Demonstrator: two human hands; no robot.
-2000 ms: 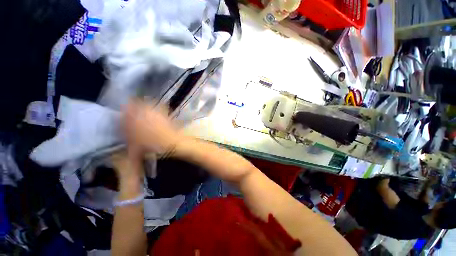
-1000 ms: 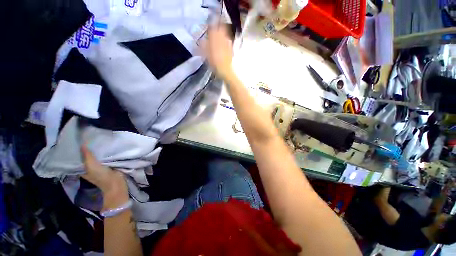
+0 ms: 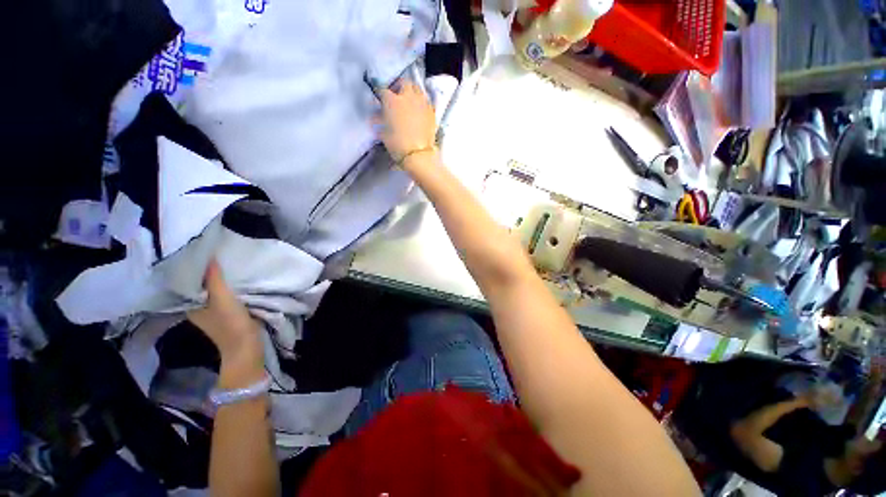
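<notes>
A large pale grey-white garment panel [image 3: 282, 116] lies over the left part of the white machine table. My right hand [image 3: 408, 118] is on its right part, with fingertips at a fold near a small black patch [image 3: 444, 60]. My left hand [image 3: 225, 315] holds a bundle of pale panels [image 3: 255, 262] at the lower left, thumb on top and fingers hidden under it. A white pointed piece [image 3: 185, 199] with a black slit stands out above the bundle.
The sewing machine [image 3: 554, 238] is at right on the machine table [image 3: 544, 116]. Beyond are scissors [image 3: 636, 155], orange-handled scissors [image 3: 693, 206], a red basket [image 3: 670, 34] and a bottle [image 3: 563, 29]. A printed plastic bag [image 3: 165, 66] shows at upper left. Another person's arm [image 3: 763, 432] is at lower right.
My right hand has come down a little onto the panel's fold. The black piece that lay on the large panel no longer shows. The white piece above my left hand has changed shape.
</notes>
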